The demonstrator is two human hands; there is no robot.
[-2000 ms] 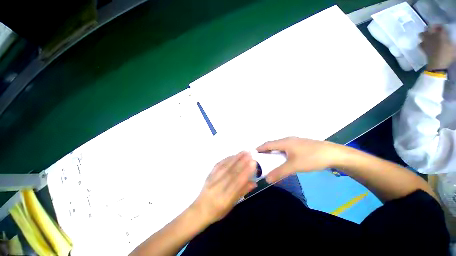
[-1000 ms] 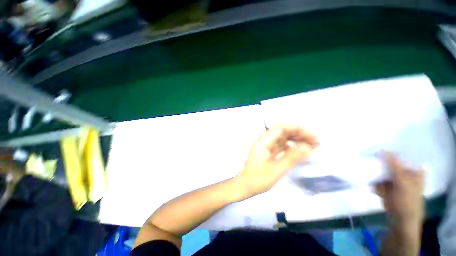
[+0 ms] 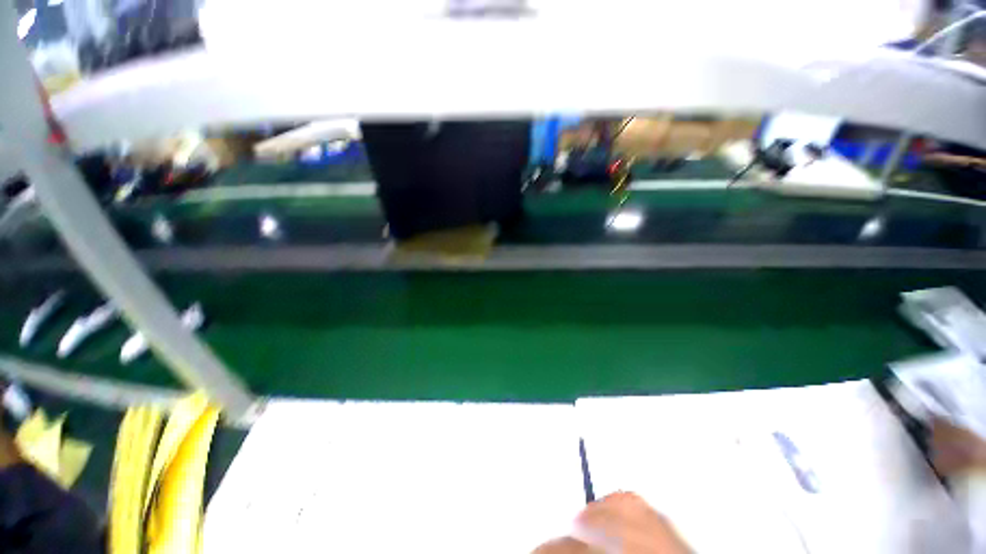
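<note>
One of my hands, seemingly my right hand (image 3: 629,524), is cut off by the bottom edge and blurred. Its fingers are at the lower end of a thin dark pen-like stick (image 3: 586,470) near the join of the sheets; whether it grips the stick cannot be told. My other hand is out of the picture. The left white work sheet (image 3: 400,476) has faint marks. On the right white sheet (image 3: 692,444) a blurred greyish elongated shape (image 3: 796,461) shows, perhaps a white handheld device with a dark panel.
Yellow strips (image 3: 182,476) stand at left by a slanted white post (image 3: 130,281). A green conveyor belt (image 3: 519,335) runs behind the sheets. White trays (image 3: 946,379) and a neighbour's blurred hand (image 3: 957,446) are at right. A black panel (image 3: 449,179) and a white overhead shelf (image 3: 487,81) lie beyond.
The view has tilted up, so the sheets sit lower. The hand with the blurred device at right has left that spot. Only one hand shows now, by the dark stick.
</note>
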